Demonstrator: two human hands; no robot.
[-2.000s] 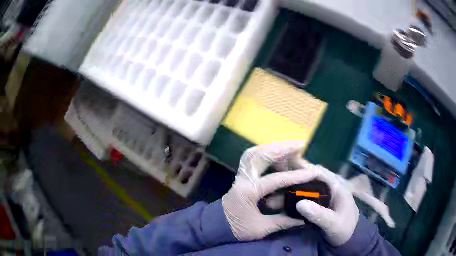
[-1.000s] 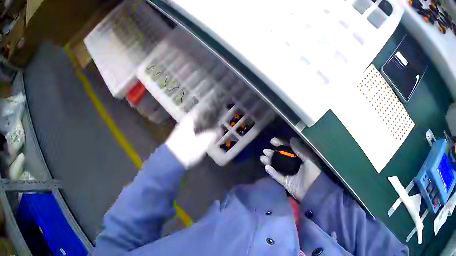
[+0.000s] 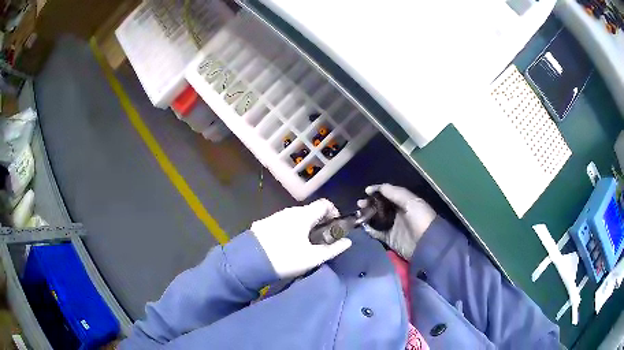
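My left hand (image 3: 291,239), in a white glove, holds a dark, glossy piece (image 3: 328,231) with a small round part between thumb and fingers. What this piece is, I cannot tell. My right hand (image 3: 410,219), also gloved, holds a black charging case (image 3: 381,210) close to the piece. Both are in front of my jacket, off the bench edge. Whether piece and case touch is unclear. Fingers hide part of the case. A white tray with compartments (image 3: 274,160) lies below bench level and holds black-orange earbuds (image 3: 320,137) in several compartments near its right end.
The green bench mat (image 3: 451,171) carries a large white foam tray (image 3: 383,61), a dotted label sheet (image 3: 530,137), a smartphone (image 3: 557,75), a light-blue tester (image 3: 596,229) and tape strips (image 3: 557,266). A blue bin (image 3: 72,294) stands lower left, beyond the floor.
The view has turned left from the bench. My left hand went to the lower tray, then came back with the dark piece. My right hand keeps the case, whose orange strip no longer shows.
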